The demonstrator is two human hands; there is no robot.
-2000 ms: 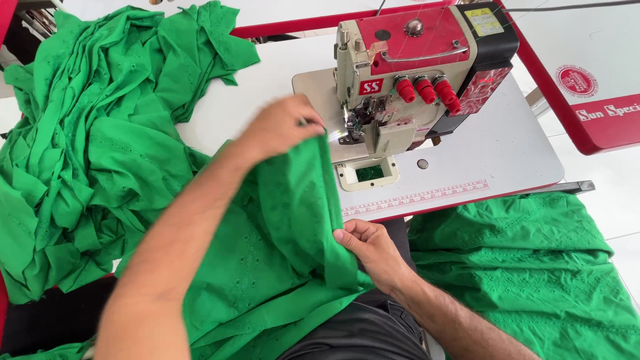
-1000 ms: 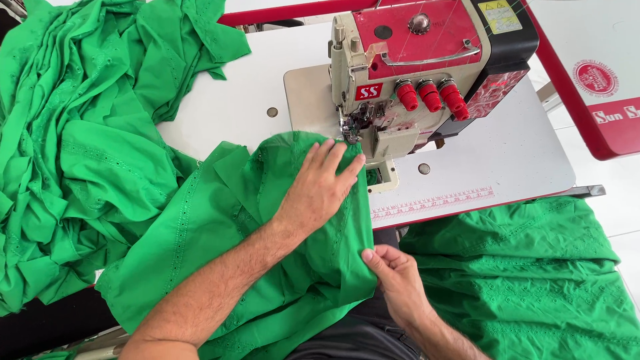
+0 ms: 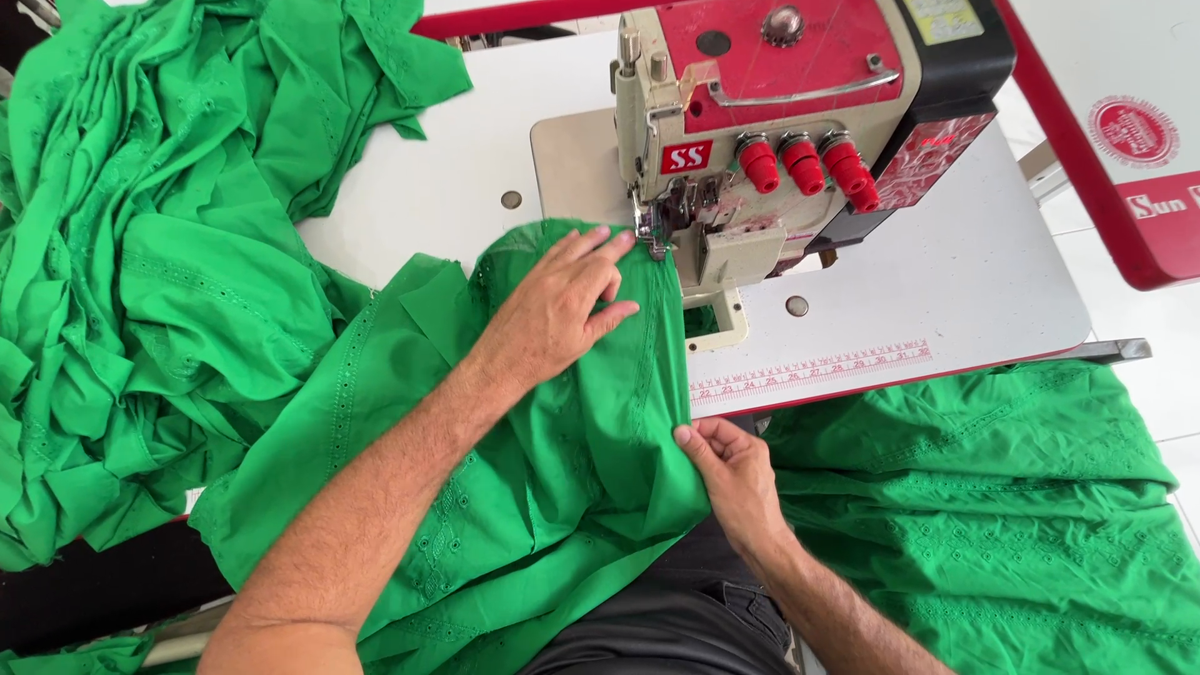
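Green embroidered fabric runs from my lap up to the presser foot of an overlock sewing machine. My left hand rests palm down on the fabric just left of the foot, fingers spread, pressing it against the machine bed. Lower down, my right hand pinches the fabric's right edge between thumb and fingers, near the table's front edge. Between the two hands that edge is stretched fairly straight. Whether the needle is in the fabric cannot be seen.
A heap of green fabric covers the left of the white table. More green fabric hangs at the right, below the front edge. A printed ruler runs along that edge. Another red-edged table stands at upper right.
Two seconds ago my left hand held the fabric raised in front of the machine; now it lies flat on it beside the foot. My right hand keeps its pinch on the edge.
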